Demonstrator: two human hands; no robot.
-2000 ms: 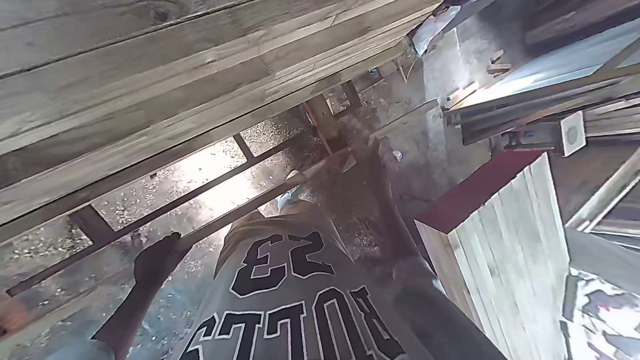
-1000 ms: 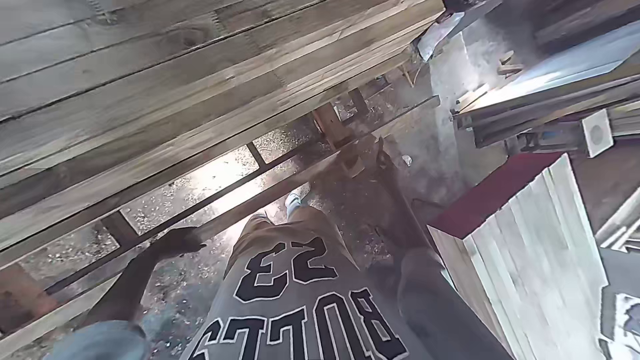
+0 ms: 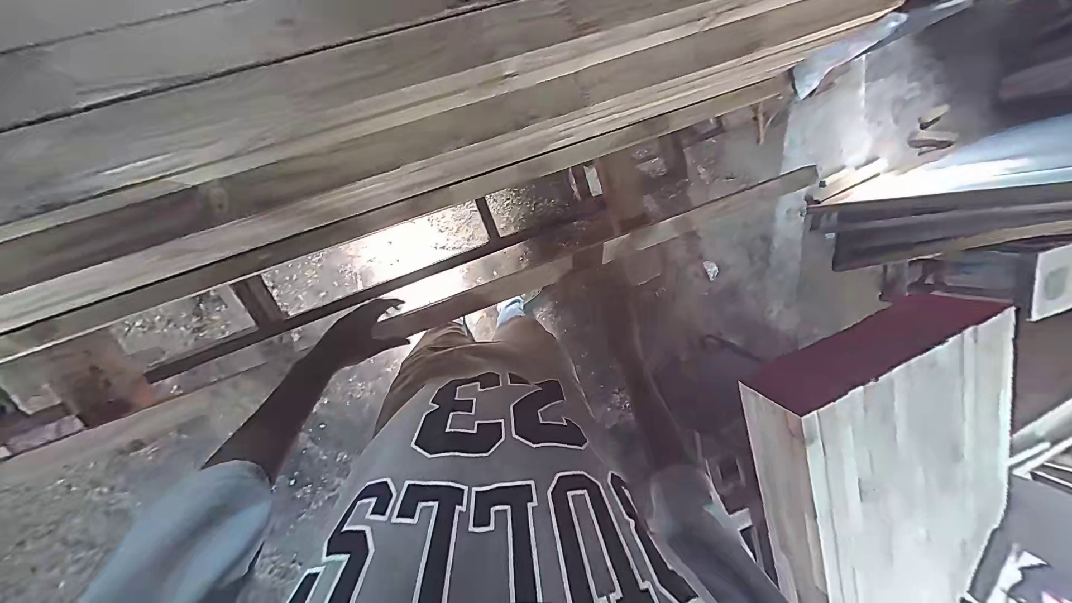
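My left hand [image 3: 364, 333] is open, its fingers spread beside the left part of a long, narrow wooden board [image 3: 511, 283]; it holds nothing. The board slants across in front of my legs, below the workbench's edge. My right hand [image 3: 593, 258] is dark and blurred at the board's middle, near a short pale wood piece [image 3: 620, 249]. Its fingers do not show clearly, so its grip cannot be told. Above both hands lies the plank top of a wooden workbench [image 3: 335, 109].
Crossbars [image 3: 258, 301] and a wooden leg [image 3: 100, 377] stand under the bench. At right are a wooden box-like piece with a dark red side [image 3: 879, 352] and stacked boards [image 3: 946, 218]. Small debris [image 3: 710, 270] lies on the rough ground.
My left hand was closed on the board's left part two seconds ago; it has let go and its fingers have spread. My right hand stays around the board's middle.
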